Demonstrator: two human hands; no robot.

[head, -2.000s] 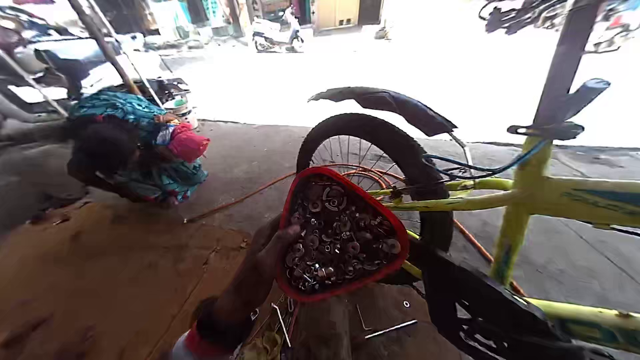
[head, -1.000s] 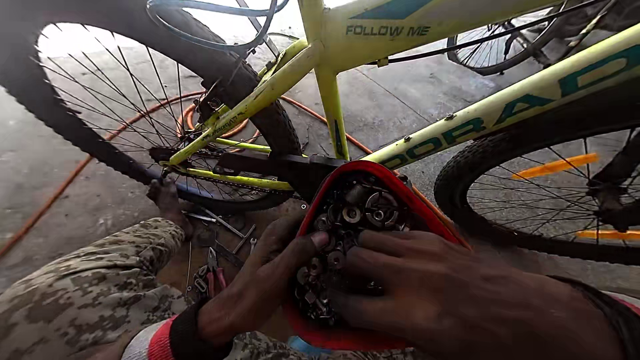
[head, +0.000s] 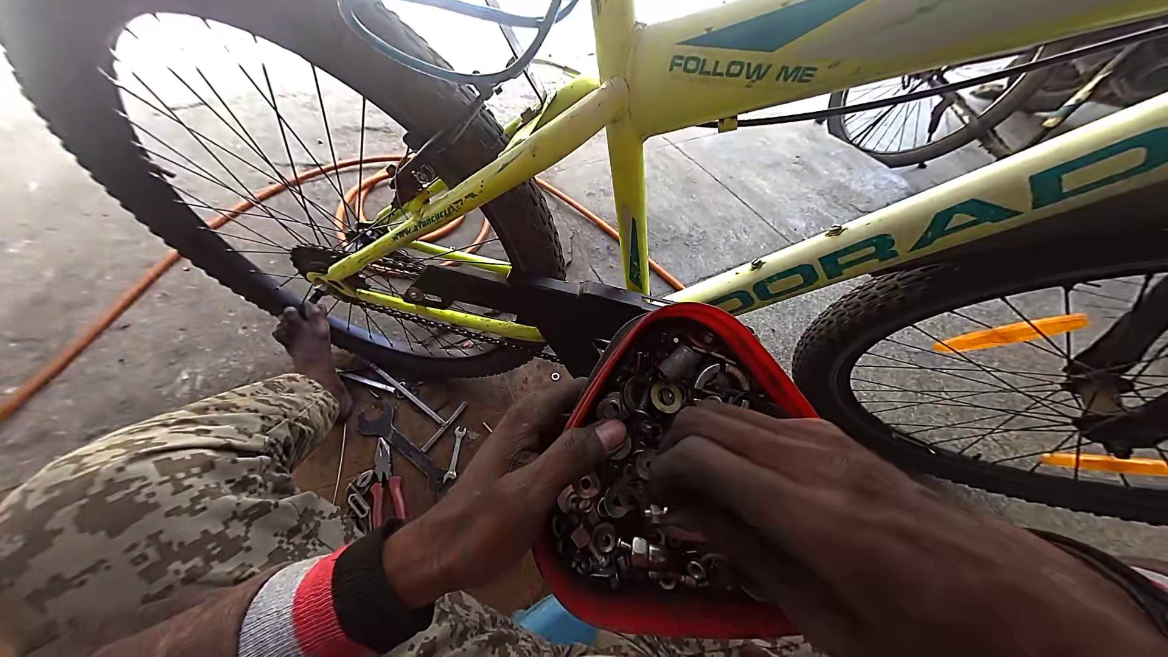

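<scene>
A red, rounded triangular container (head: 639, 613) full of metal nuts, washers and bolts (head: 630, 547) is in front of me at the lower centre. My left hand (head: 511, 484) grips its left wall, with the thumb over the rim on the hardware. My right hand (head: 803, 502) reaches in from the right, its fingers bent down among the small parts; the fingertips are hidden, so whether they pinch a piece is unclear. Just beyond the container stands a yellow bicycle frame (head: 630, 173) with its rear wheel (head: 538, 228), chain and black crank area.
On the ground left of the container lie red-handled pliers (head: 388, 493), a small open-end wrench (head: 454, 454), a larger dark wrench (head: 401, 443) and metal rods. An orange hose (head: 137, 287) runs behind the rear wheel. A wheel with orange reflectors (head: 1013, 333) stands at right; another bicycle wheel (head: 931, 109) is behind.
Two seconds ago only my left hand showed, holding the container, with a crouching person at left. Since then the view has turned down to the bicycle and my right hand has come into the container.
</scene>
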